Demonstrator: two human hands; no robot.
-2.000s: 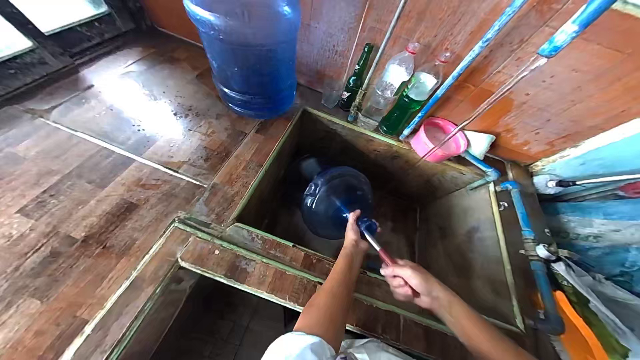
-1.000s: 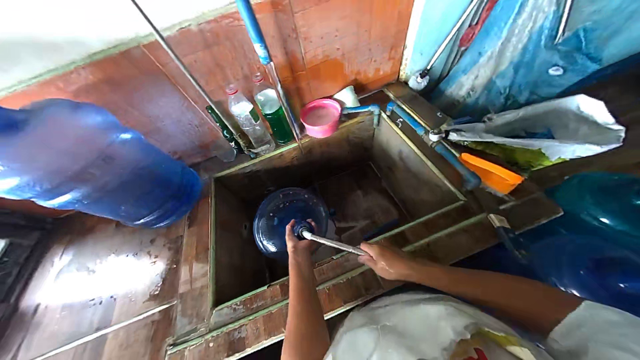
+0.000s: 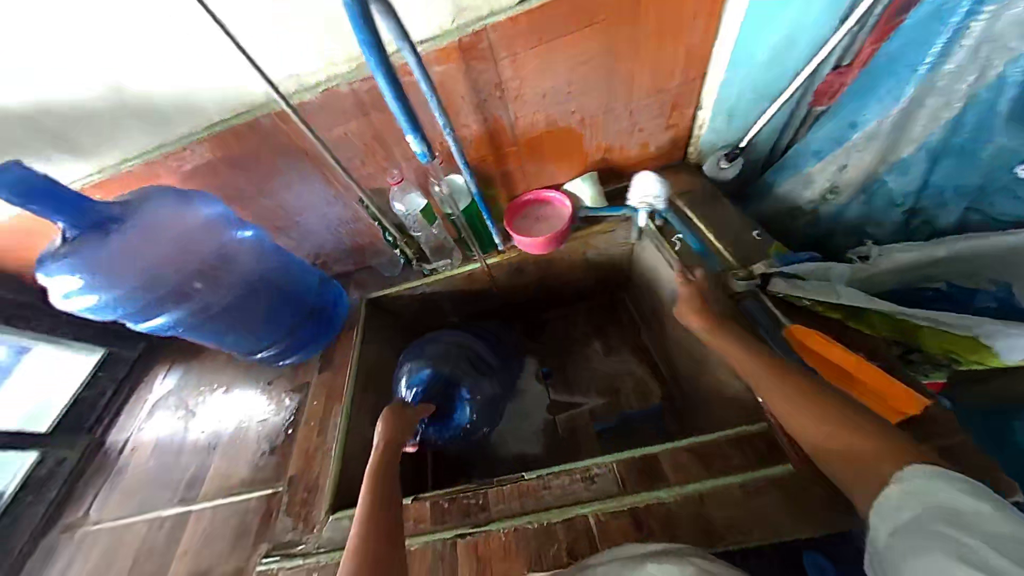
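Note:
Down in the tiled basin lies a blue plastic water jug (image 3: 460,376), tilted with its neck toward me. My left hand (image 3: 404,424) grips it at the neck end. Over the basin's right rim my right hand (image 3: 700,304) holds a bottle brush by its handle, its white bristle head (image 3: 648,192) pointing up and away, out of the jug. The brush is slightly blurred. A pink plastic bowl (image 3: 539,221) with cloudy liquid stands on the back ledge, left of the brush head.
A large blue water jug (image 3: 192,272) stands on the left counter. Plastic bottles (image 3: 424,224) and blue pipes (image 3: 392,80) line the back ledge. On the right are an orange plastic piece (image 3: 856,372), pipe fittings and a blue tarp (image 3: 904,144). The basin's tiled front rim (image 3: 512,500) lies before me.
The brush is out of the jug's mouth, where both earlier frames show it. My right hand has moved up and away with it. My left hand stays on the jug's neck end.

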